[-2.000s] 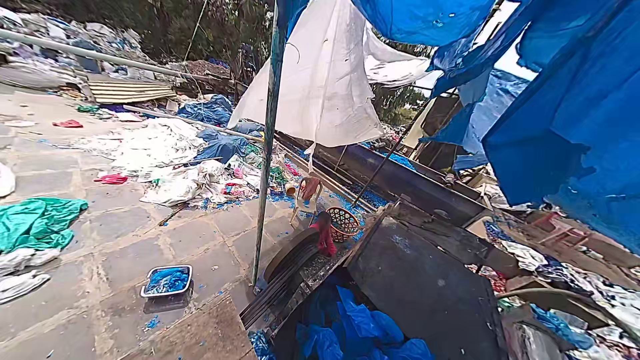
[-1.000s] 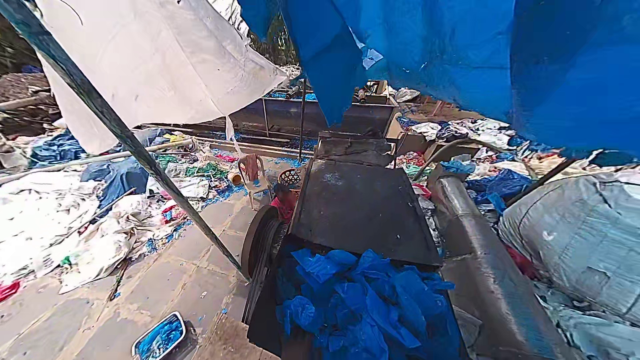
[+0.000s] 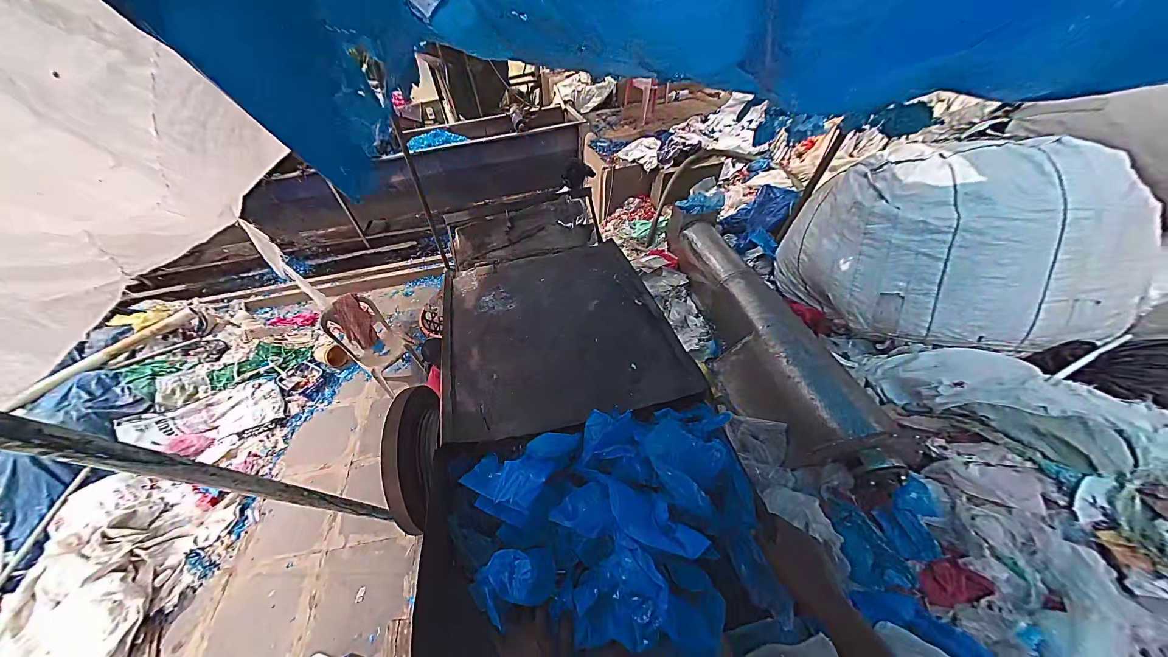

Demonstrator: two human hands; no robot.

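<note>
Crumpled blue plastic film [image 3: 620,520] lies heaped in the dark open feed trough of a machine, directly below me. Beyond the heap, a flat black metal cover [image 3: 557,338] slopes away. My right hand [image 3: 783,546] is at the right side of the film, its forearm reaching in from the lower right; the fingers are blurred and partly hidden. At the bottom edge, a brown shape under the film appears to be my left hand [image 3: 534,634], mostly hidden. Whether either hand grips film cannot be made out.
A round wheel [image 3: 411,459] stands at the machine's left, near a slanting pole [image 3: 201,474]. A metal cylinder [image 3: 785,338] and large white bale [image 3: 976,242] lie right, among loose plastic. Behind is a long metal trough [image 3: 429,173]; a blue tarp [image 3: 684,46] hangs overhead.
The view has turned right and come over the machine. My right forearm has come into view beside the blue film.
</note>
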